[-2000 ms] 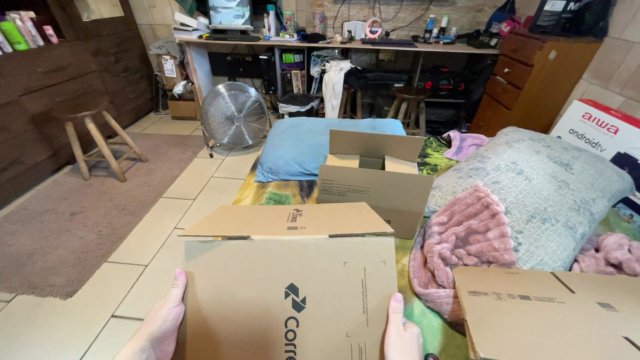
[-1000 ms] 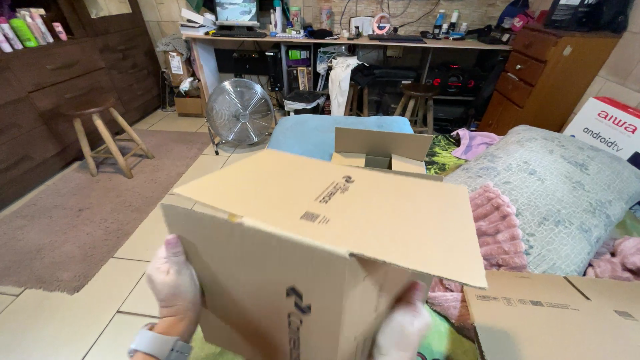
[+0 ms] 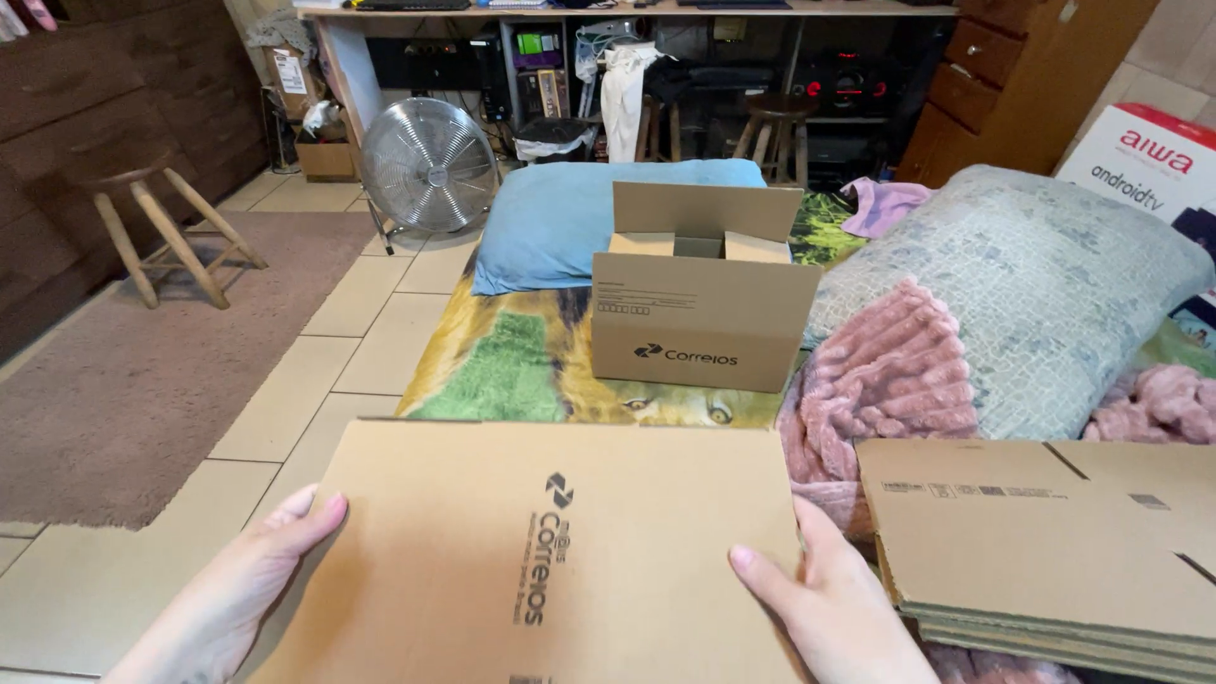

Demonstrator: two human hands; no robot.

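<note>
A brown cardboard box (image 3: 646,551) with printed writing fills the lower middle of the view, held from both sides. My left hand (image 3: 275,560) grips its left edge, the thumb lying on the printed face. On the right edge, my right hand (image 3: 817,589) grips with its thumb on that same face. Beyond it an open cardboard box (image 3: 703,323) stands upright on the bed, its flaps raised. To the right of my right hand lies a stack of flat cardboard boxes (image 3: 1035,532). The near end of the held box is cut off by the frame.
The bed has an animal-print blanket (image 3: 503,370), a blue pillow (image 3: 560,218), a patterned pillow (image 3: 1026,275) and a pink ribbed blanket (image 3: 883,380). On the left are a floor fan (image 3: 429,166) and a wooden stool (image 3: 157,228). Behind stands a long desk (image 3: 665,11).
The held box was turned at an angle with a broad flap facing up one second ago; now a printed face lies toward me. The view has tilted down.
</note>
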